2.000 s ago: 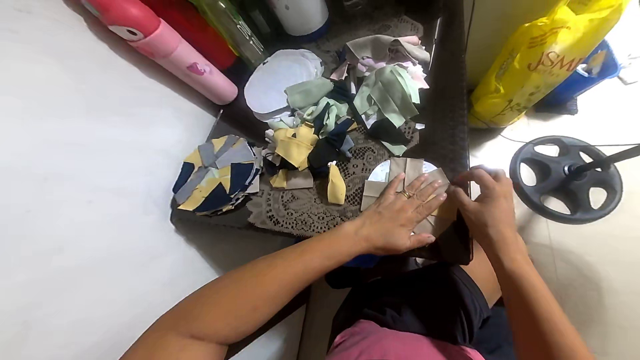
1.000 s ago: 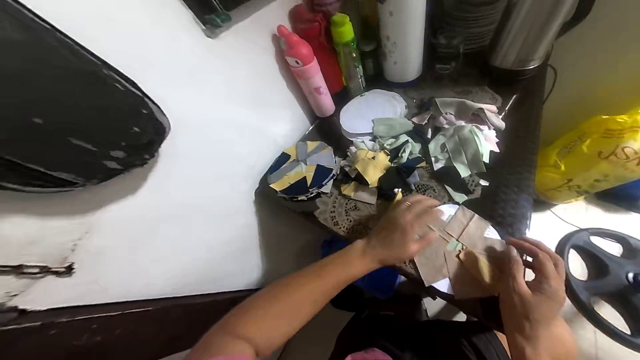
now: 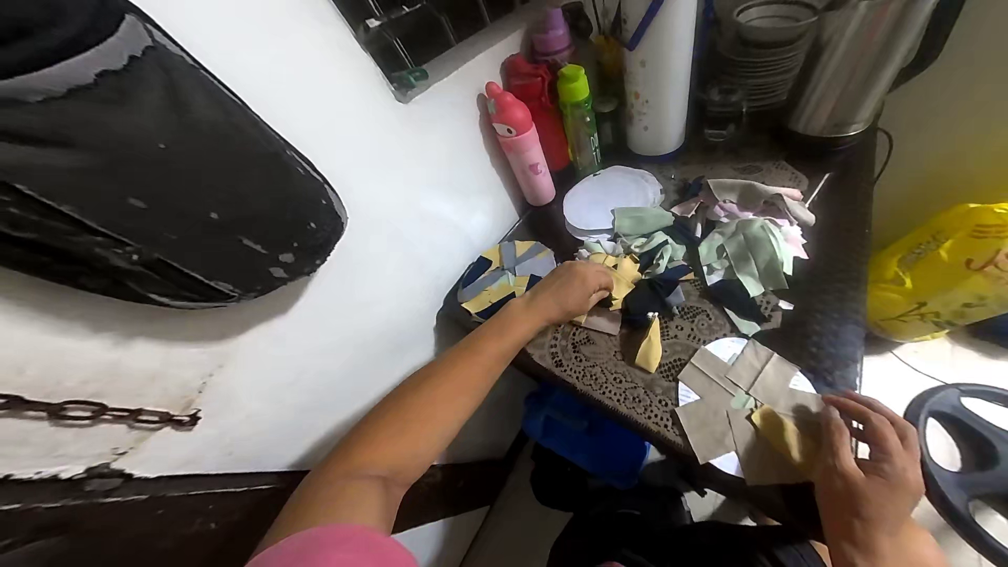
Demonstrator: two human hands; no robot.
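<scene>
My left hand point(image 3: 573, 291) reaches to a pile of yellow fabric scraps point(image 3: 620, 277), its fingertips at the pile's edge; whether they grip a piece is unclear. My right hand point(image 3: 870, 445) holds the right edge of a round white piece bearing beige fabric patches point(image 3: 709, 429) at the table's near edge. A yellow scrap point(image 3: 780, 433) lies on those patches. Left of my left hand is a stack of round patchwork pieces point(image 3: 508, 276) in yellow, grey and navy. Plain white circles point(image 3: 610, 198) lie behind. Green scraps point(image 3: 748, 256) are heaped to the right.
Pink point(image 3: 524, 150) and green-capped point(image 3: 580, 118) bottles, a white flask point(image 3: 657, 79) and a steel kettle point(image 3: 858, 71) stand at the back. A lace cloth point(image 3: 606, 370) covers part of the dark table. A yellow bag point(image 3: 945, 272) and a black wheel point(image 3: 965, 465) are at right.
My left hand has moved from the beige-patched circle to the yellow scraps. My right hand has stayed at the circle's right side. A yellow scrap now shows on the beige patches. The view has shifted left.
</scene>
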